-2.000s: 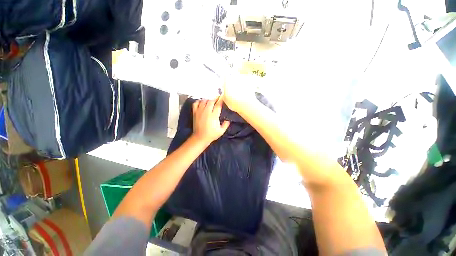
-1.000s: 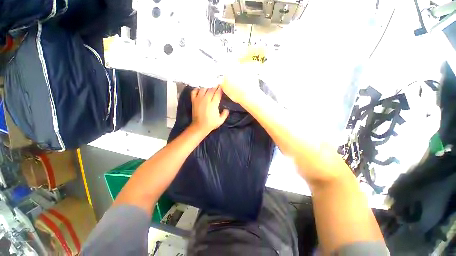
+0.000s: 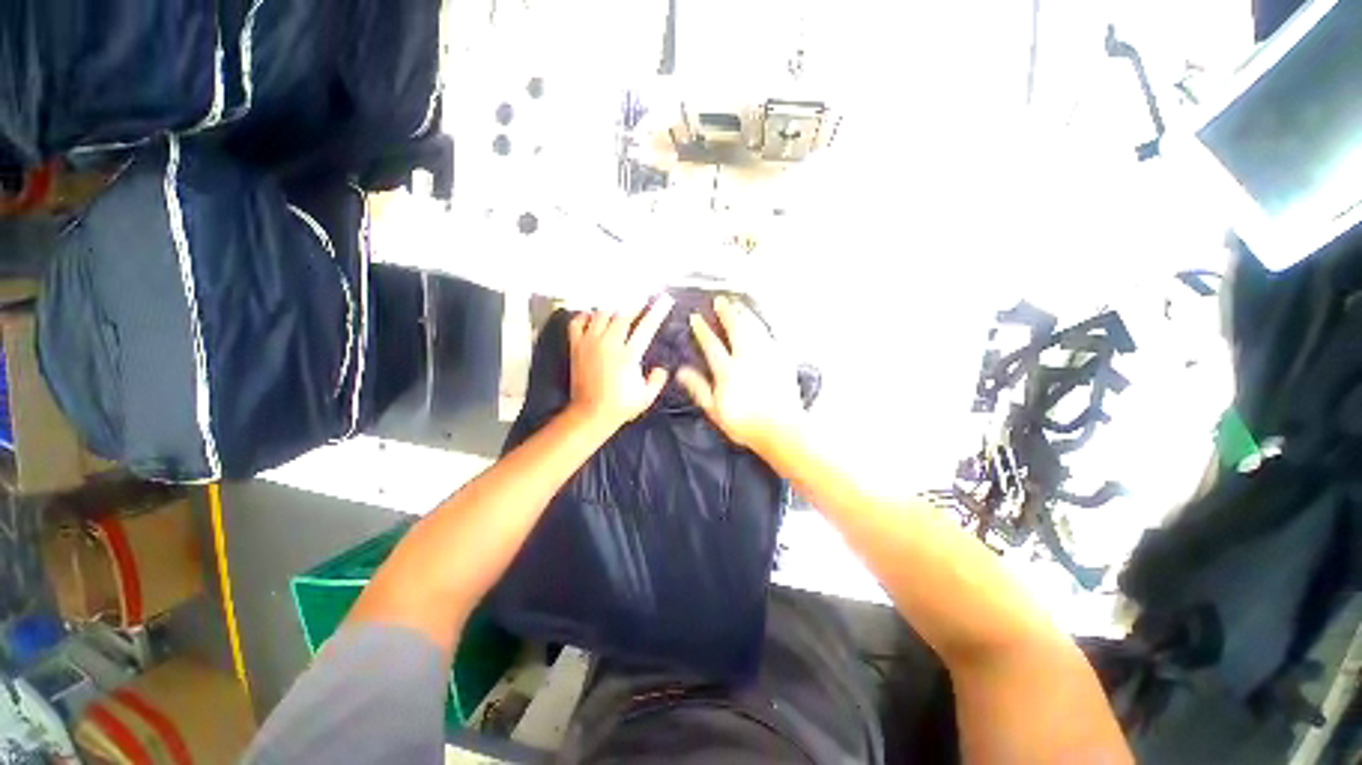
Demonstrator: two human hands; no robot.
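Note:
A navy wrinkled fabric piece (image 3: 642,523), plain with no white line showing, lies over the front edge of the white table and hangs onto my lap. My left hand (image 3: 613,366) lies on its upper left part, fingers spread and pointing away from me. My right hand (image 3: 735,381) lies on its upper right part, close beside the left, fingers bent on the cloth. Both hands press the top end of the fabric against the table. The sewing machine's metal foot area (image 3: 754,132) is beyond the hands; its body is washed out by glare.
Navy bags with white piping (image 3: 262,321) are stacked at left. Black straps (image 3: 1053,404) lie on the table at right, beside a black soft pile (image 3: 1270,523) and a white-framed tablet (image 3: 1292,127). A green crate (image 3: 351,590) and brown cartons (image 3: 127,561) stand low at left.
My right hand has drawn back from the glare near the machine and now lies on the fabric beside the left. The camera view has shifted, showing more of the tablet.

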